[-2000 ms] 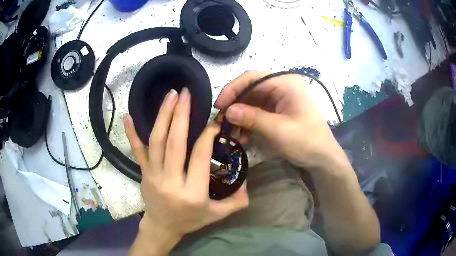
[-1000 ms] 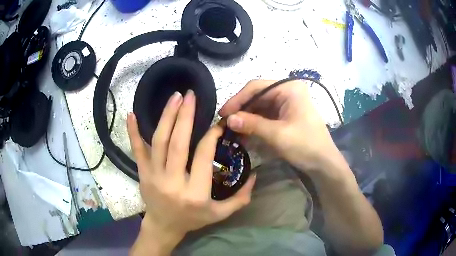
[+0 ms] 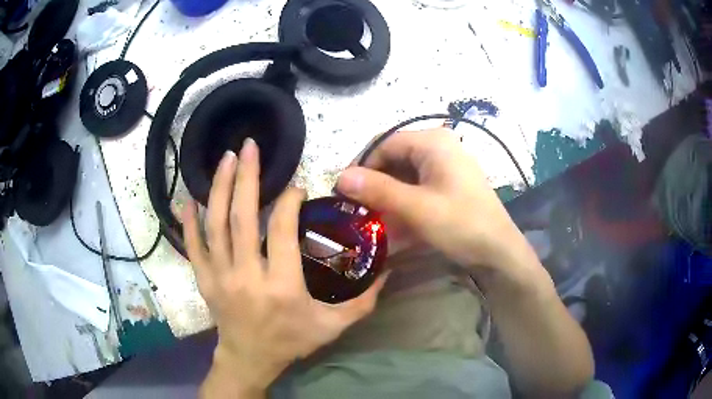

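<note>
The open ear cup (image 3: 324, 277) shows a silver battery (image 3: 322, 246) and a curved circuit board (image 3: 365, 261) with a red light glowing at its upper right. My left hand (image 3: 269, 300) holds the cup between thumb and index finger, its other fingers resting on the closed ear cup with pad (image 3: 242, 128) of the headphones (image 3: 161, 128). My right hand (image 3: 425, 191) pinches the end of the thin black cable (image 3: 406, 123) at the cup's top edge. The plug is hidden by my fingers.
A black cup ring (image 3: 373, 39) lies behind the headphones. A speaker driver (image 3: 109, 95) with a wire is at left. A loose blue circuit board (image 3: 473, 107) and blue-handled cutters (image 3: 541, 58) lie to the right. Dark headphone parts (image 3: 51, 175) crowd the far left.
The board's red light has come on. My left hand has shifted left with the padded cup, and the open cup is tilted to show more of its inside and battery.
</note>
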